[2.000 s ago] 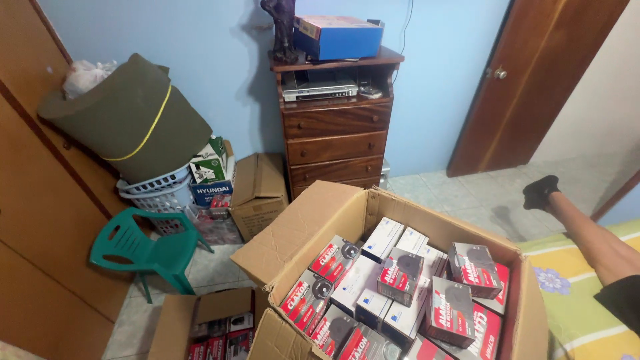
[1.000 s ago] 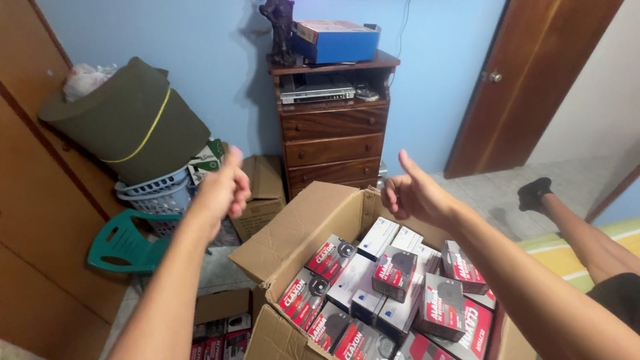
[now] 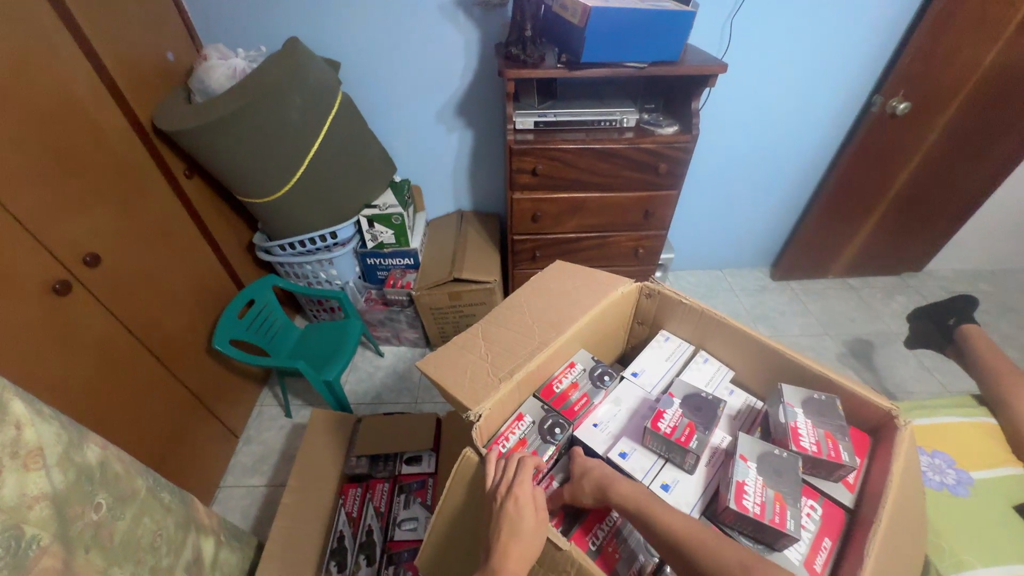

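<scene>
A large open cardboard carton holds red and grey horn boxes, white boxes and reverse-alarm boxes. My left hand reaches over the carton's near left wall, its fingers against a horn box. Just to its right, inside the carton, is my right hand, fingers down among the boxes beside that horn box. The fingertips of my right hand are hidden, and whether either hand grips a box does not show. More horn boxes lie under my right forearm.
A second open carton of red and black boxes stands on the floor at lower left. Behind it are a green plastic chair, laundry baskets and a closed carton. A wooden drawer chest stands ahead. A person's leg shows at right.
Both hands, raised above the carton with thumbs up a second ago, have come down to the boxes at its near left side.
</scene>
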